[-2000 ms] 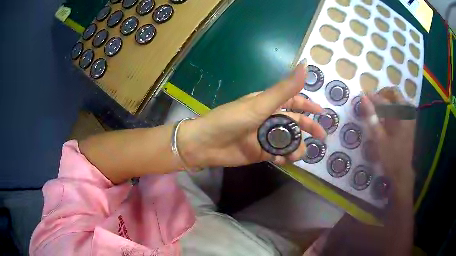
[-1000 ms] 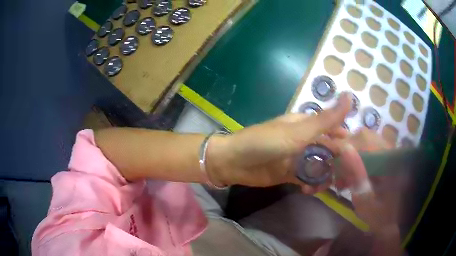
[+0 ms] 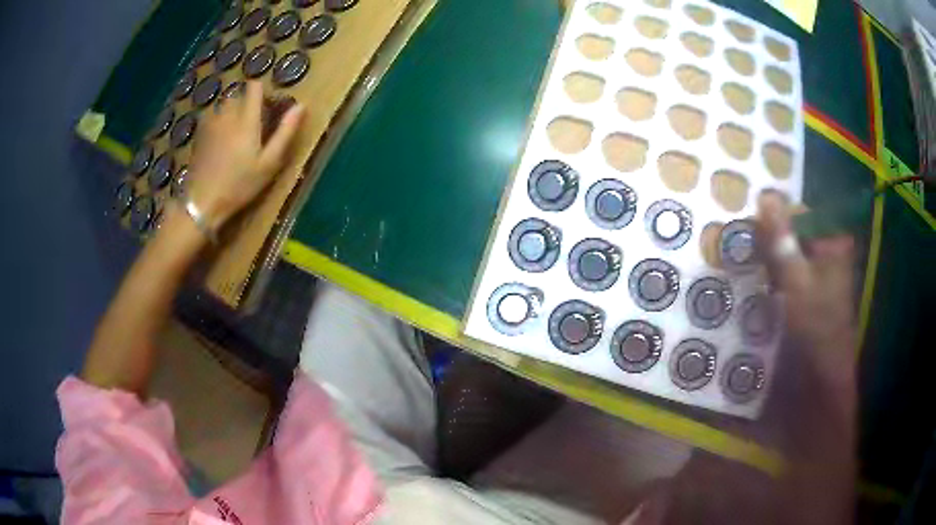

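My left hand point(image 3: 234, 162) is over the cardboard sheet point(image 3: 231, 269), thumb and fingers spread around a dark glossy disc; whether it grips the disc is unclear. Glossy discs point(image 3: 291, 68) lie in rows there. My right hand point(image 3: 806, 261), blurred, holds a ringed speaker driver point(image 3: 739, 244) at its fingertips, partly over a round cut-out of the white foam tray point(image 3: 482, 320). A pale band is on one right finger. Ringed drivers point(image 3: 594, 264) fill the tray's near rows; tan cut-outs show in the far rows.
A green mat point(image 3: 395, 154) with a yellow-taped front edge point(image 3: 375, 292) lies between cardboard and tray. Red and yellow tape point(image 3: 872, 97) runs right of the tray. A pale paper note point(image 3: 795, 12) is behind it.
My left hand has moved from beside the right hand back left to the cardboard discs. My right hand is now over the tray's right side with a driver. The view has shifted.
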